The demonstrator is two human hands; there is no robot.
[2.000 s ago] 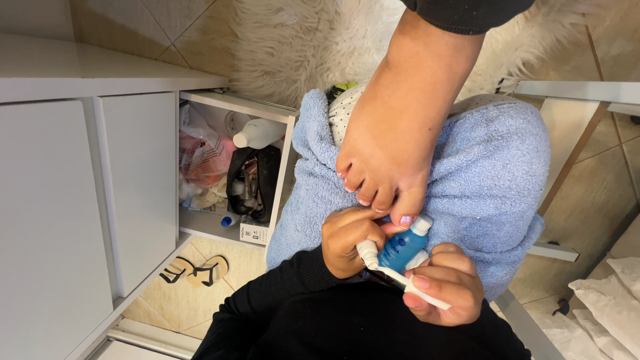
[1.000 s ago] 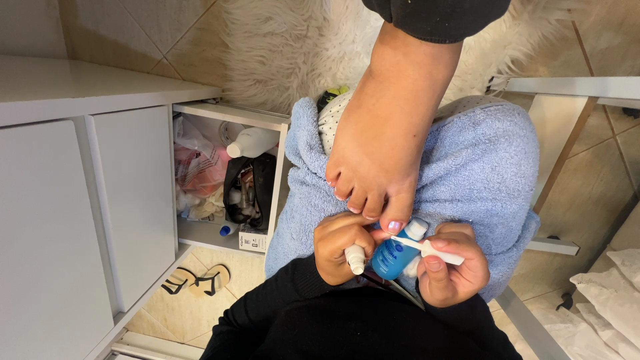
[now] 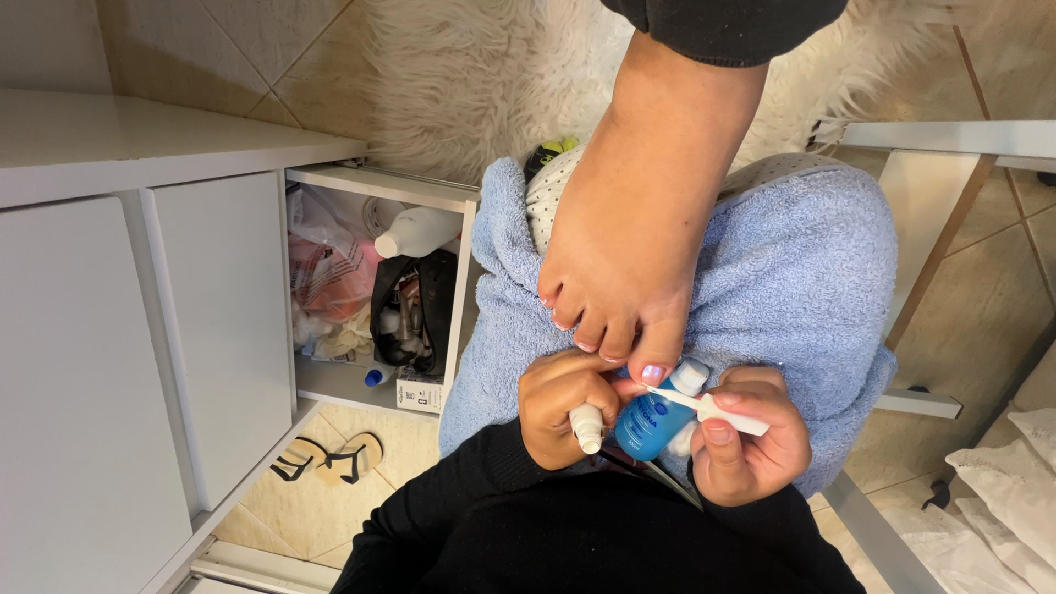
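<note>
Another person's bare foot (image 3: pixel 635 223) rests on a blue towel (image 3: pixel 792 256) over my lap. My right hand (image 3: pixel 751 437) grips the white cap of a nail polish brush (image 3: pixel 730 415); its thin tip is at the edge of the big toenail (image 3: pixel 652 374), which looks pale and shiny. In my left hand (image 3: pixel 565 404) is an uncapped white nail polish bottle (image 3: pixel 586 427), mouth outward, with my fingers close by the big toe. Between my hands lies a blue plastic bottle (image 3: pixel 648 426) with a white cap, and a bit of white cotton (image 3: pixel 681 441) is beside it.
At left, an open drawer (image 3: pixel 462 289) in a white cabinet (image 3: pixel 223 330) holds a white bottle (image 3: pixel 421 232), a black pouch (image 3: pixel 445 289) and plastic bags. Flip-flops (image 3: pixel 351 459) lie on the tiles. A shaggy white rug (image 3: pixel 495 74) is beyond, a metal frame (image 3: pixel 949 140) at right.
The brush in my right hand has moved up from near the mouth of the white bottle to the big toenail. My left hand still holds the bottle, now apart from the brush.
</note>
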